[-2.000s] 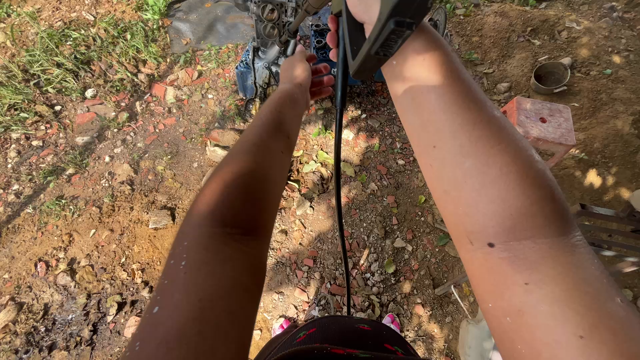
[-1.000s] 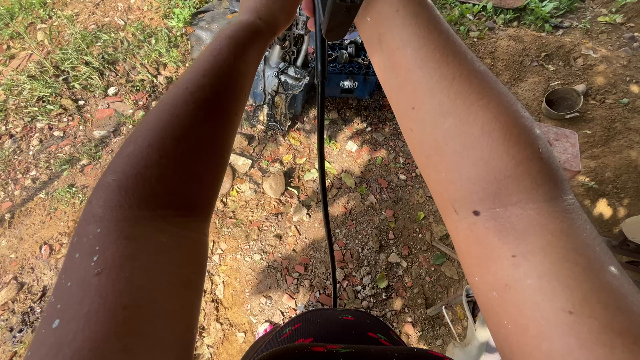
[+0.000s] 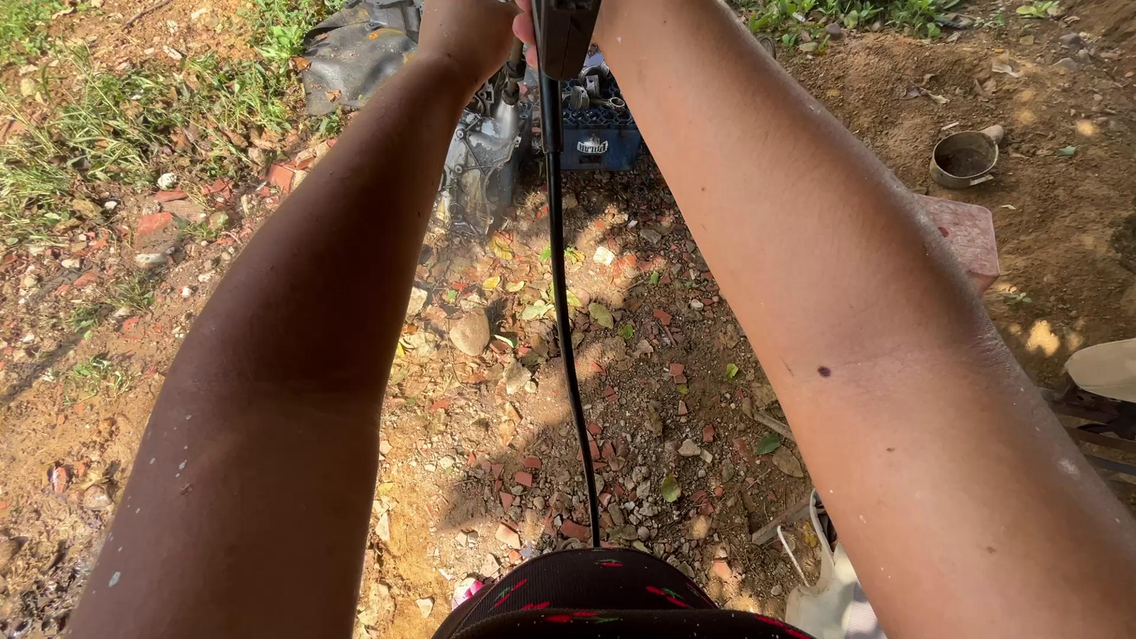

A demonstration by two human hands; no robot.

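Observation:
My right hand [image 3: 525,34] is wrapped around the dark grip of what looks like a spray gun [image 3: 566,40] at the top middle. A black hose [image 3: 568,337] runs from the grip's base down to my waist. My left hand [image 3: 466,35] is at the top edge, left of the grip; its fingers are cut off or hidden, so its hold cannot be told. Beyond and below it stands a grey metal engine casing [image 3: 484,164], partly behind my left forearm. Beside the casing, a blue plastic crate [image 3: 590,146] carries metal engine parts [image 3: 581,93]. Faint mist hangs near the casing.
Dark sheeting [image 3: 355,58] lies at the upper left beside grass. A small metal pot [image 3: 965,160] and a pinkish stool or block [image 3: 963,235] are on the right. A whitish plastic container [image 3: 830,586] lies lower right. Stones and broken brick cover the ground.
My left hand, seen with spread fingers by the engine parts two seconds ago, has moved up to the top edge. Both arms reach farther forward, and more of the crate's front shows.

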